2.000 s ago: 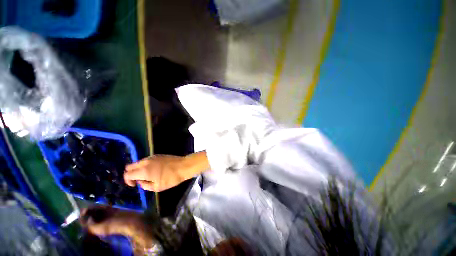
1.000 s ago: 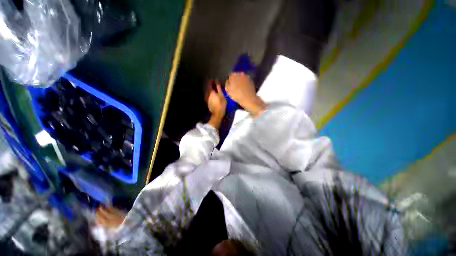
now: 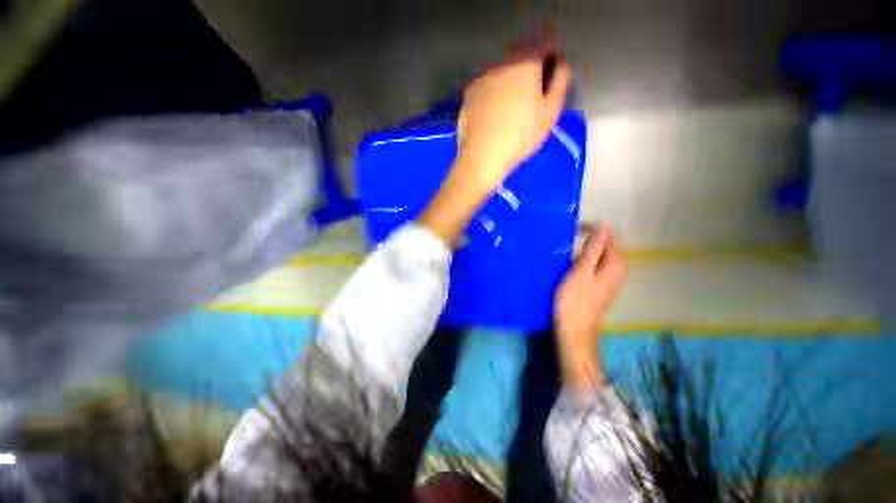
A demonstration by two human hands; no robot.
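A solid bright blue plastic stool [image 3: 521,285] stands in the middle of the view, its glossy top catching streaks of light. My left hand [image 3: 506,118] reaches across the stool to its far edge. The fingers are bent and blurred, with a dark gap or small dark thing between them; I cannot tell which. My right hand [image 3: 589,285] is at the stool's right side, fingers curled close to the edge. Whether it touches or grips the stool is unclear.
Grey-white cloth [image 3: 177,206] hangs over a blue stool frame [image 3: 329,162] at left, with a dark shape behind it. Another blue frame [image 3: 830,69] with pale cloth is at right. The floor has yellow lines and a light blue band [image 3: 727,383].
The view has turned from the bench to the floor and stool; tray and bag are out of sight. My hands, close together one second ago, are now apart at the stool.
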